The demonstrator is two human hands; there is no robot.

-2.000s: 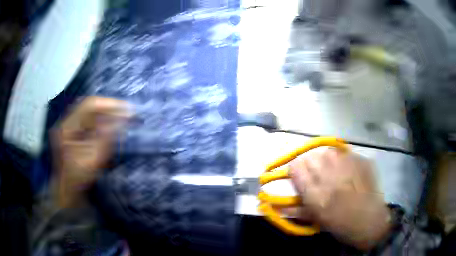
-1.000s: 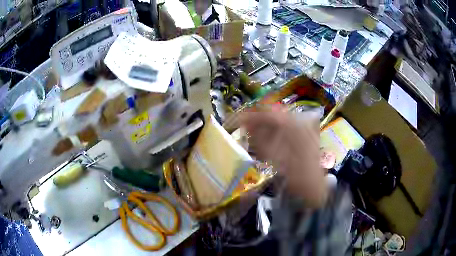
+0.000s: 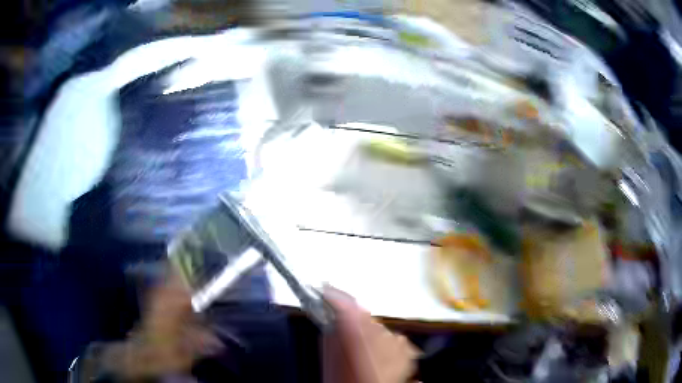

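The picture is strongly blurred. My left hand [image 3: 168, 325] is at the lower left, at the near edge of a flat grey plate-like piece [image 3: 213, 243] with a pale strip, and appears to hold it. My right hand [image 3: 363, 340] is at the bottom centre, closed on a long thin grey metal tool [image 3: 277, 258]. The tool slants up and left, its tip by the plate's upper edge; whether they touch is unclear. The blue patterned denim panel [image 3: 176, 153] lies behind the plate on the left.
Orange-handled scissors [image 3: 464, 273] lie on the white table [image 3: 359, 273] at the right. A yellow-green handle [image 3: 392, 149] lies on the machine bed, a dark green handle [image 3: 482, 217] farther right. A box-like brown container [image 3: 564, 265] stands beyond the scissors. The table's front edge runs below.
The view has swung back left from the supplies to the cloth. The plate and thin tool are now at my hands. The orange scissors, in my right hand two seconds ago, lie on the table.
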